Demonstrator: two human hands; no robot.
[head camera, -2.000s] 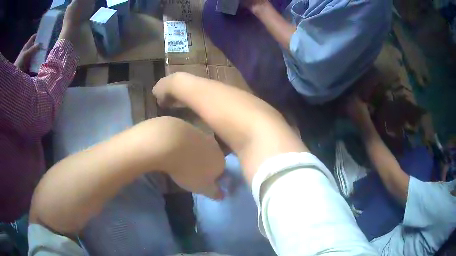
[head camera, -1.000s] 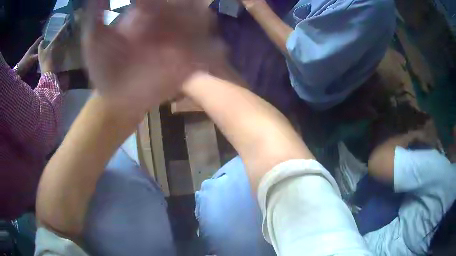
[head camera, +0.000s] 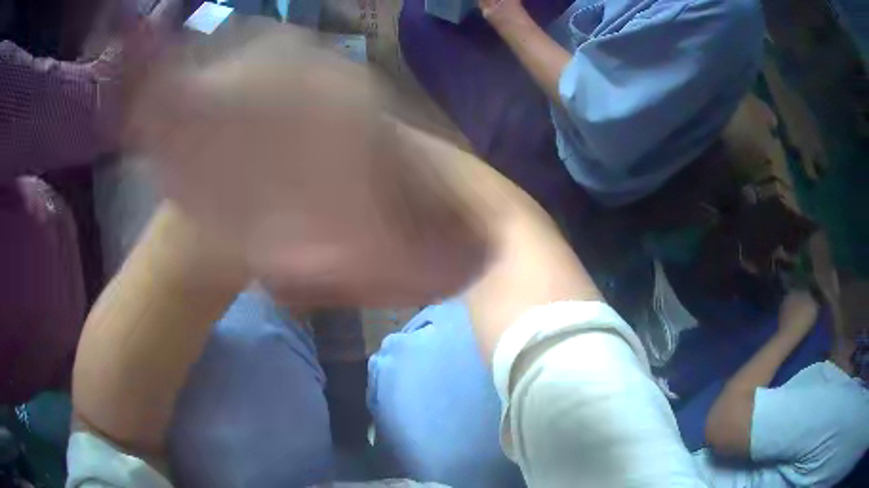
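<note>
My left hand (head camera: 205, 152) and my right hand (head camera: 367, 181) are raised over my knees and strongly blurred, overlapping in one mass. Fingers cannot be made out, and whether either hand holds anything cannot be told. A folding carton (head camera: 208, 16) with a bright white top shows at the upper left beyond my hands; its lower part is hidden behind the blur. Another pale carton (head camera: 450, 8) is cut off by the top edge, beside another person's hand.
A person in a checked sleeve (head camera: 52, 105) is close at left. A person in a blue shirt (head camera: 657, 105) sits at upper right. Another person's arm (head camera: 743, 400) is at lower right. Brown cardboard (head camera: 376, 29) with a partly hidden label lies beyond my hands; wooden slats (head camera: 340, 334) show between my knees.
My hands have risen from above my knees and now blur across the middle, a little lower than one second ago. The checked sleeve at left has moved up; the lower right arm has shifted.
</note>
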